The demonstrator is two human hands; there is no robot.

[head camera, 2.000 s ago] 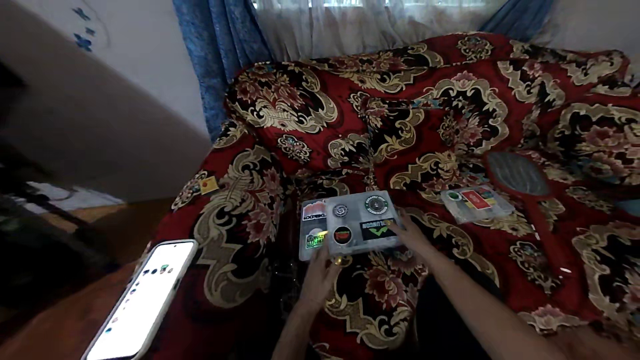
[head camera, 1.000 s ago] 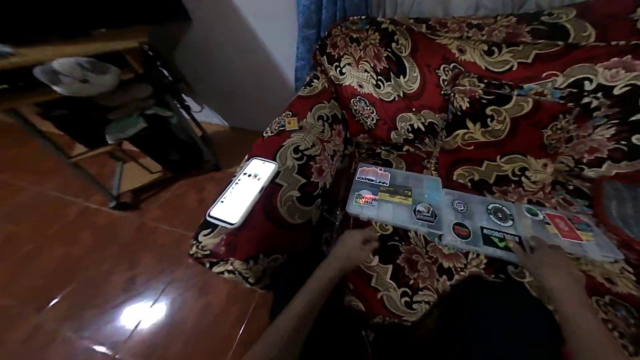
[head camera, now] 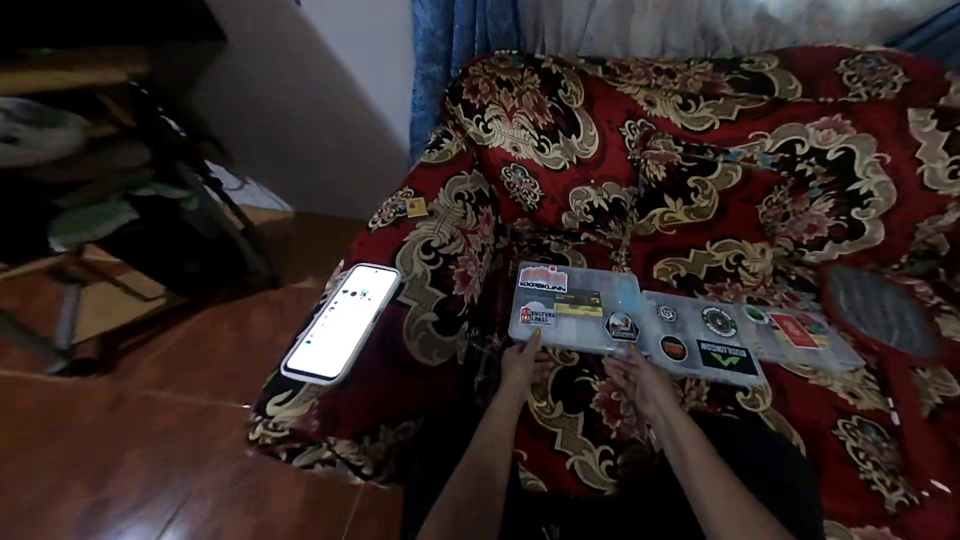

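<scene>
A clear plastic case covered with stickers (head camera: 581, 309) lies on the patterned sofa seat. At its front edge, near the left corner, is my left hand (head camera: 523, 365), with fingertips touching the edge. My right hand (head camera: 636, 375) touches the same edge near the right corner, its fingers partly spread. A second stickered clear case (head camera: 694, 352) lies against the first one's right side. Further right sits a third such case (head camera: 832, 349). Whether either hand grips the first case is hard to tell.
A lit phone (head camera: 341, 322) lies on the sofa's left arm, with a small yellow square (head camera: 416, 207) behind it. A dark mesh racket (head camera: 879, 309) rests at the right. A wooden-topped stand (head camera: 75, 71) is at the left above the tiled floor (head camera: 172, 442).
My right hand has moved left, from the second case to the first. My left hand has come to the first case's front edge. Two seconds ago, both hands were at the second case.
</scene>
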